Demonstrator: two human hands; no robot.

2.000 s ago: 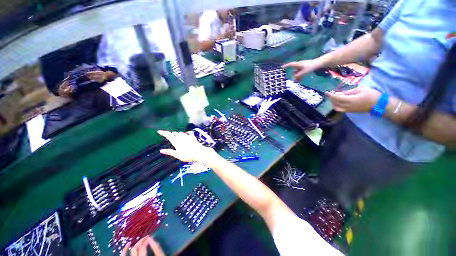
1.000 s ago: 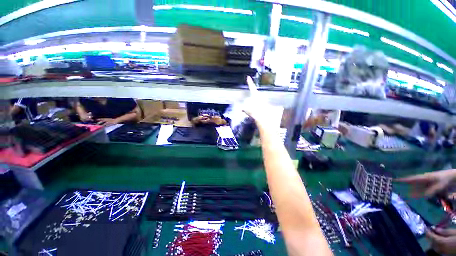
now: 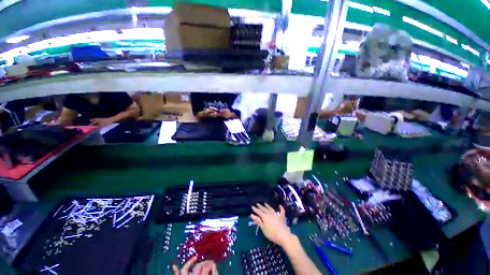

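Note:
My right hand (image 3: 273,224) is over the bench near the front edge of the black compartment tray (image 3: 236,194), fingers spread, with nothing seen in it. My left hand (image 3: 196,267) is at the bottom edge, partly cut off, by the pile of red wire leads (image 3: 206,243); whether it holds something is unclear. A PCB panel (image 3: 264,261) lies below my right hand. Blue-handled pliers (image 3: 329,254) lie to the right of the panel. The tray holds a small board group with a white strip (image 3: 189,196) on it.
A flat black tray (image 3: 91,244) with scattered white strips is at left. A pile of board assemblies (image 3: 334,216) and a grey gridded block (image 3: 393,171) are at right. A shelf (image 3: 215,84) with a cardboard box crosses above. Other people sit across the bench; another is partly visible far right.
The view has swung left from the neighbouring person, then tipped slightly down. My right arm, raised toward the shelf a second ago, is down at the bench. My left hand is back in view.

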